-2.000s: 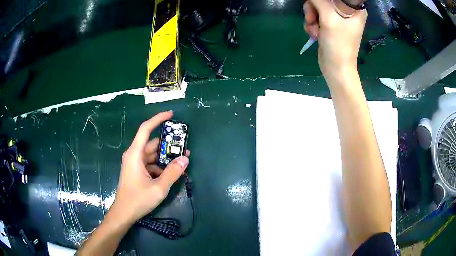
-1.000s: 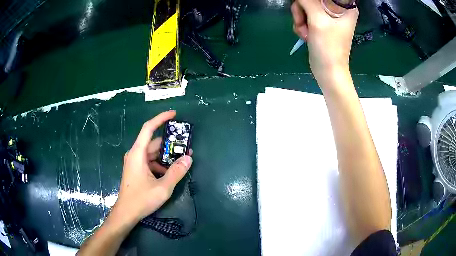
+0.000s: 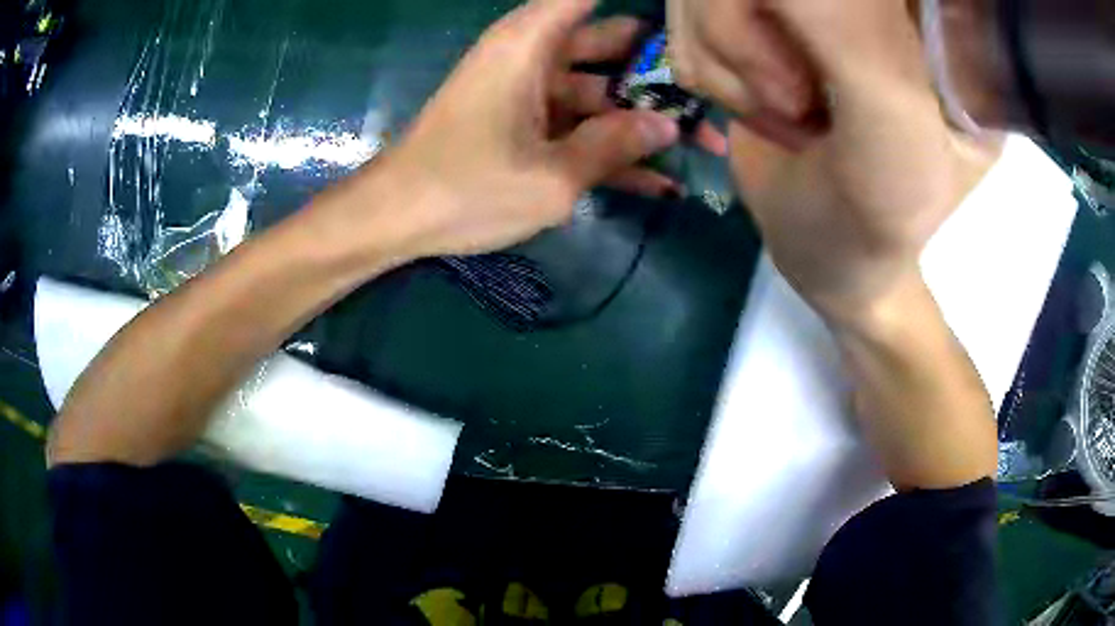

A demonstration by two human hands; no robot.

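Observation:
My left hand (image 3: pixel 575 135) holds the adapter circuit board (image 3: pixel 654 80) by its edges near the top of the view. Only its blue spot and lower end show. My right hand (image 3: pixel 819 135) is curled in a fist just right of the board and partly covers it. A brown-grey cylinder (image 3: pixel 1039 61), likely the glue dispenser, shows above the right wrist at the top right; its nozzle is hidden. The black output cable (image 3: pixel 507 287) lies bundled on the green bench (image 3: pixel 404 367) below my left hand, with one loop curving up toward the board.
White foam sheets (image 3: pixel 783 452) lie at the right, under my right forearm. A white foam strip (image 3: pixel 355 434) lies along the near left bench edge. A fan grille (image 3: pixel 1102 391) is at the far right. Scratched, shiny bench surface lies at the left.
The view has tilted down toward the near bench edge. My right hand has come from the far side to beside the board. My left hand still holds the board.

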